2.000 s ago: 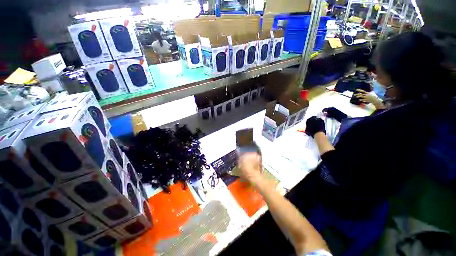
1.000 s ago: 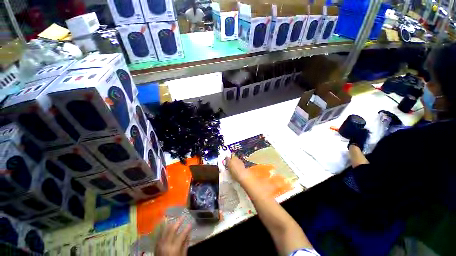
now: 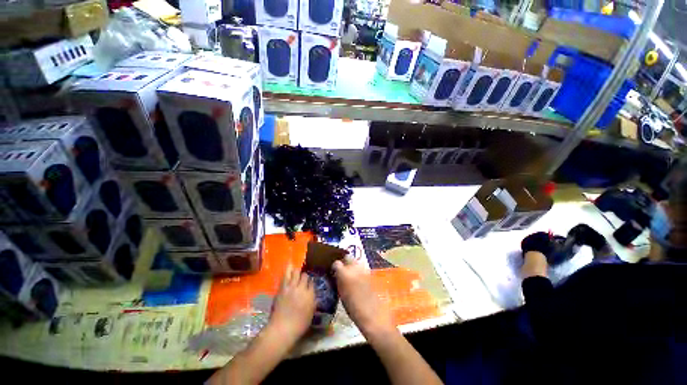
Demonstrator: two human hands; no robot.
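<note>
An open retail box (image 3: 324, 319) stands on the bench in front of me, its brown flap up at the back. A dark speaker in clear wrap (image 3: 322, 289) shows inside it. My left hand (image 3: 292, 302) is on the box's left side. My right hand (image 3: 354, 289) is at the box's upper right, its fingers at the brown flap. The fingertips are small and partly hidden. A tangled black pile of cables (image 3: 309, 192) lies behind the box.
Closed boxes (image 3: 203, 124) are stacked high at left. Open boxes (image 3: 482, 214) stand at right, near a coworker's black-gloved hands (image 3: 561, 244). A shelf (image 3: 354, 105) with boxes and a blue crate (image 3: 591, 86) crosses behind. Orange sheets (image 3: 403, 293) and crumpled clear plastic (image 3: 237, 331) lie on the bench.
My right hand has moved from beside the cable pile to the box flap. My left hand has moved up onto the box. The view has swung left, and a small box now shows below the shelf.
</note>
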